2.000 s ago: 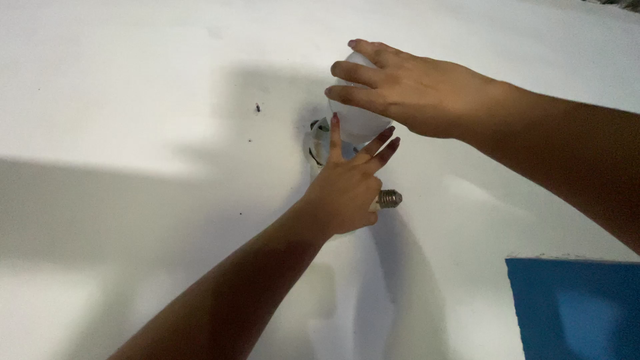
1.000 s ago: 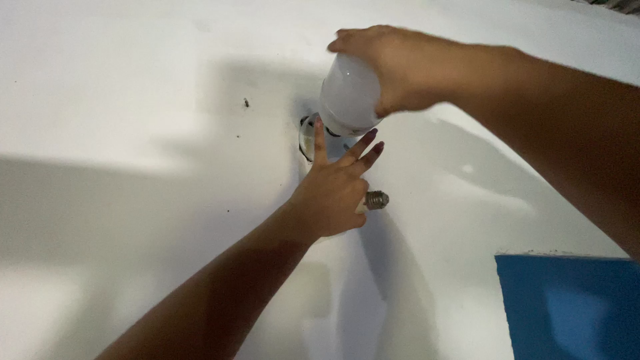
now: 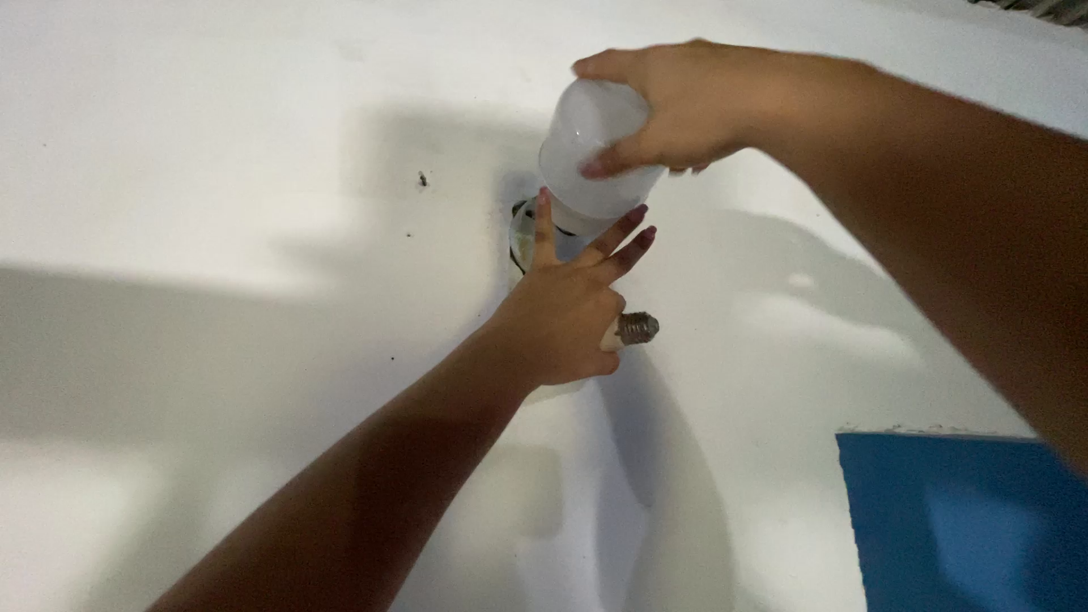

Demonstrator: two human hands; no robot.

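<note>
My right hand [image 3: 680, 110] grips a white frosted light bulb [image 3: 586, 153] from its right side, thumb across the lower part and fingers over the top. Just below, my left hand [image 3: 569, 314] is against a fixture on the wall, its fingers spread around the bulb's lower end. A second bulb is held in the left palm; only its metal screw base [image 3: 637, 328] and a bit of white body stick out to the right. Behind the left fingers is a round whitish lamp holder [image 3: 523, 238] with dark wire at its edge, mostly hidden.
The white wall [image 3: 212, 170] fills most of the view, with hand and arm shadows across it. Small dark holes or marks [image 3: 422, 179] are left of the fixture. A blue panel [image 3: 960, 518] lies at the lower right. Corrugated material [image 3: 1045, 10] shows at the top right corner.
My right hand has shifted its grip on the frosted bulb, from fingers spread over its front to fingers around its top and right side. The left hand keeps its place at the fixture.
</note>
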